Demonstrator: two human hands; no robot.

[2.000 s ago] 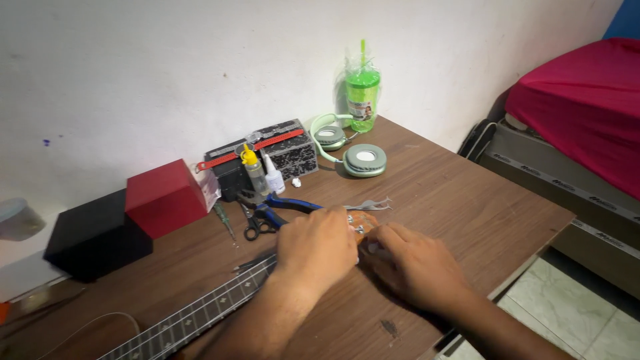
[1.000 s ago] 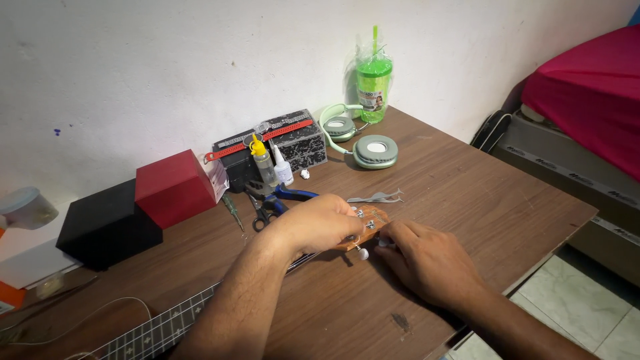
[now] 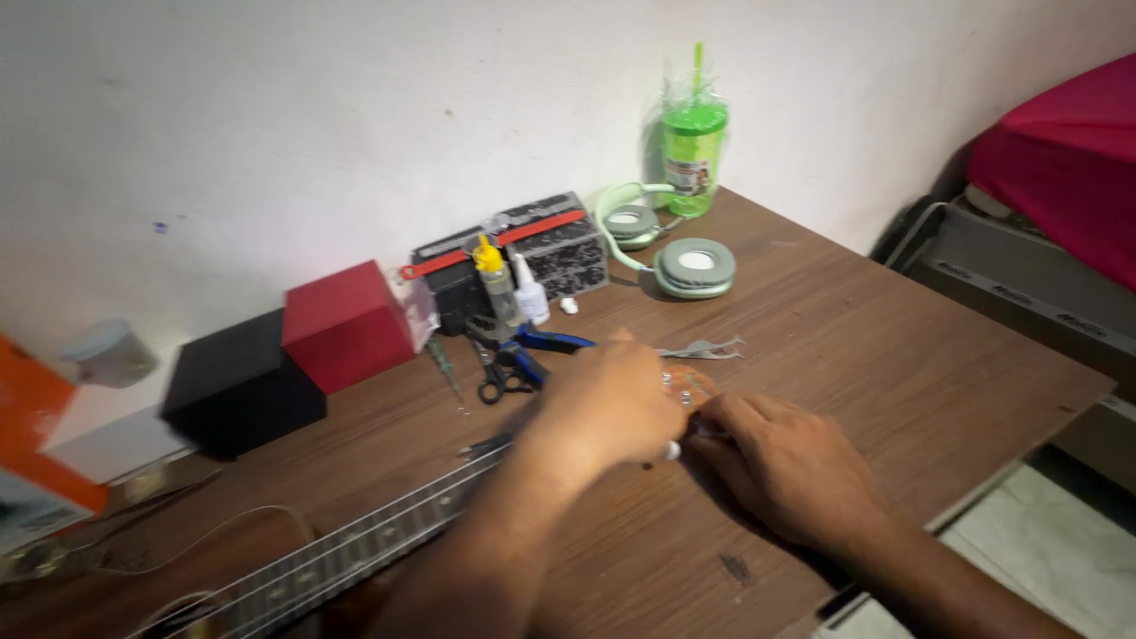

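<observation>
A small stringed instrument, likely a ukulele, lies on the wooden table, its fretboard point(image 3: 382, 537) running from the lower left toward the middle. My left hand point(image 3: 612, 399) bends over the top of the neck beside the orange-brown headstock point(image 3: 688, 383); its fingertips are hidden, so what they hold does not show. At the headstock's right edge my right hand point(image 3: 781, 457) has its thumb and fingers closed around a small pale tuning peg knob point(image 3: 708, 430). Another white tuning knob point(image 3: 673, 450) shows between the hands. Metal posts stand on the headstock.
Blue-handled pliers point(image 3: 555, 340), scissors point(image 3: 497, 382) and a screwdriver point(image 3: 444, 366) lie behind my left hand. Beyond are a yellow-capped bottle point(image 3: 499, 284), a white bottle point(image 3: 531, 293), green headphones point(image 3: 697, 266) and a green tumbler point(image 3: 694, 160). Red point(image 3: 351, 328) and black point(image 3: 244, 386) boxes stand left.
My left hand has shifted slightly along the headstock, and the white knob between the hands is now partly covered. My right hand stays at the headstock's right edge.
</observation>
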